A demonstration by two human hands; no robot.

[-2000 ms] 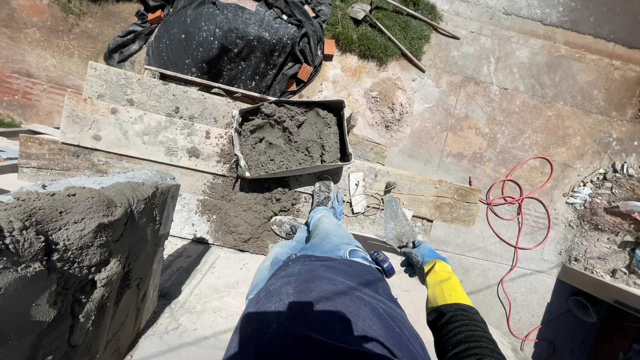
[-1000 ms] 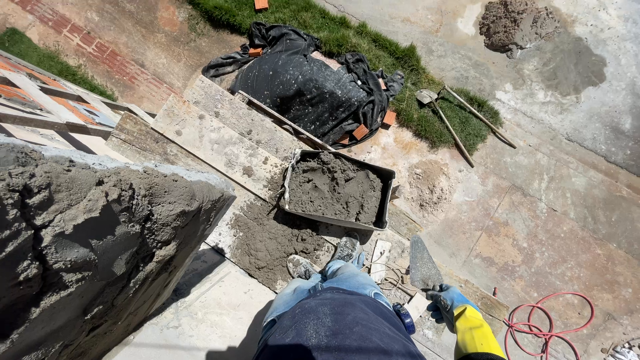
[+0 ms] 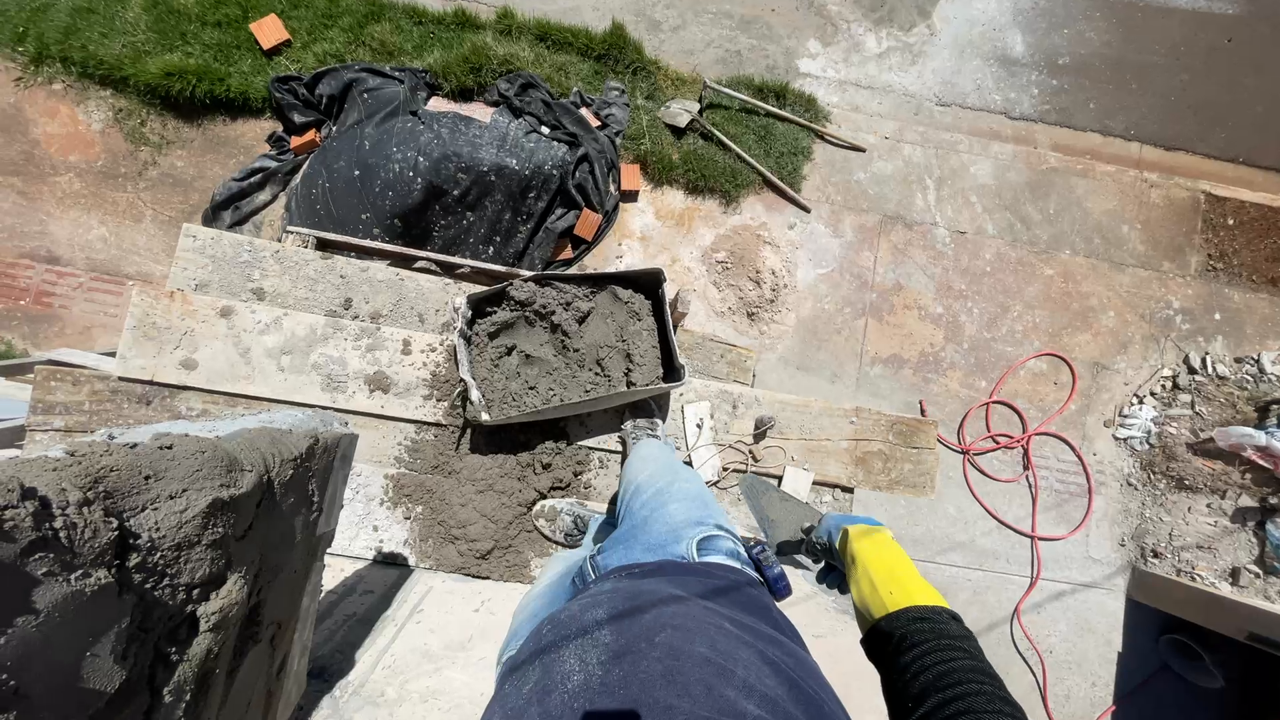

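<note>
My right hand (image 3: 835, 550), in a blue and yellow rubber glove, grips the handle of a pointed masonry trowel (image 3: 778, 512) beside my right hip. The blade points up and left, away from my body. My left hand is out of the picture. A rectangular mortar tub (image 3: 575, 408) stands on the planks in front of my feet, heaped with wet grey mortar (image 3: 565, 345). Spilled mortar (image 3: 480, 500) covers the boards beside my left shoe. At the lower left rises a wall (image 3: 150, 560) with rough, fresh mortar on it.
I stand on wooden scaffold planks (image 3: 270, 350) above paved ground. Beyond them lie a black tarp (image 3: 430, 180) with hollow bricks (image 3: 588, 223) around it, and a shovel (image 3: 680, 112) on grass. A red hose (image 3: 1030, 440) coils at the right, near rubble (image 3: 1200, 480). A dark blue object (image 3: 768, 570) is at my waist.
The view has swung over the past second, and the wall and planks sit at another angle. The trowel stays in my right hand, low beside my hip.
</note>
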